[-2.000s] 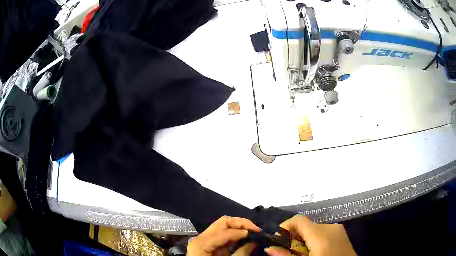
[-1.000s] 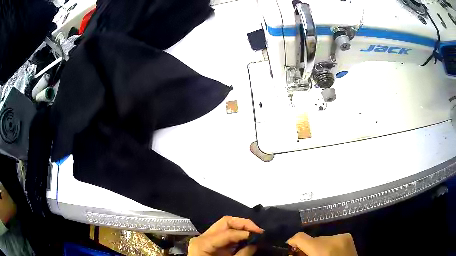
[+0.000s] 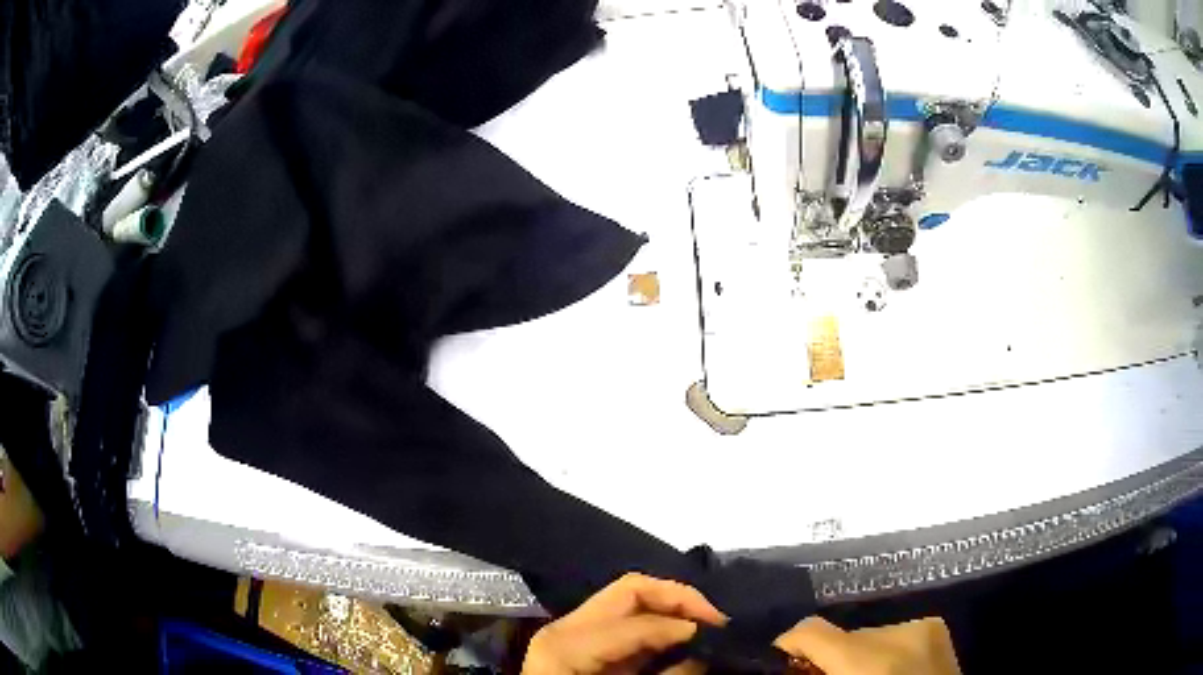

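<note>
A black garment panel (image 3: 396,224) lies on the white table, with a wide pointed part at the left and a long narrow part running down to the front edge. My left hand (image 3: 627,630) pinches the cloth at its front end. My right hand (image 3: 871,649) is beside it on the right, fingers closed on the same cloth end. Both hands are cut off by the bottom edge. A small orange-brown spot shows at my right fingers; I cannot tell what it is.
The white sewing machine (image 3: 1042,158) stands at the right, its needle area (image 3: 825,244) left of centre on the bed. A heap of black pieces (image 3: 462,53) lies at the back left. Thread spools (image 3: 136,224) lie far left. A measuring tape (image 3: 383,576) runs along the front edge.
The view has shifted, so the table and machine appear slightly further right. My right hand has moved apart from my left since the earliest frame, and more cloth shows between them.
</note>
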